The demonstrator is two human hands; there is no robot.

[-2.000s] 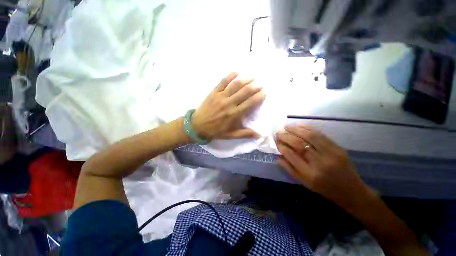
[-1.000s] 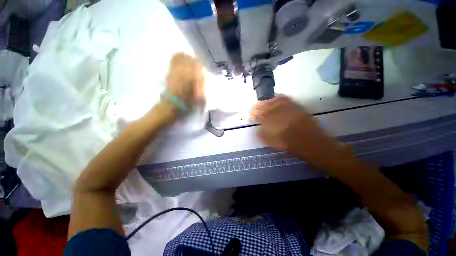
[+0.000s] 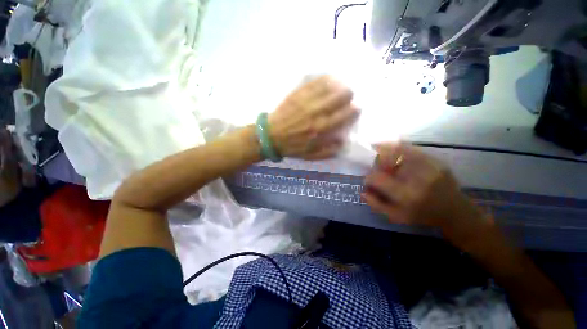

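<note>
White cloth [image 3: 129,90] lies heaped on the left of the white machine table, and a bright part of it reaches between my hands. My left hand [image 3: 314,119], blurred, is over the cloth in front of the machine, fingers bent; its grip is hard to make out in the glare. My right hand [image 3: 415,183], also blurred, is at the table's front edge with its fingertips at the cloth's right end. The sewing machine head [image 3: 437,32] is at the upper right, with a dark cylinder [image 3: 466,78] hanging from it. The needle area is partly washed out.
A smartphone [image 3: 563,106] and a pale blue scrap [image 3: 532,83] lie right of the head. A ruler tape [image 3: 302,187] runs along the front edge. More white cloth [image 3: 248,241] hangs below it. A red item [image 3: 71,228] is at the lower left. A black cable crosses my apron.
The view has shifted since one second ago. My left hand has come from the heap towards my right hand, and my right hand has left the cylinder for the table's front edge, where cloth now shows between them.
</note>
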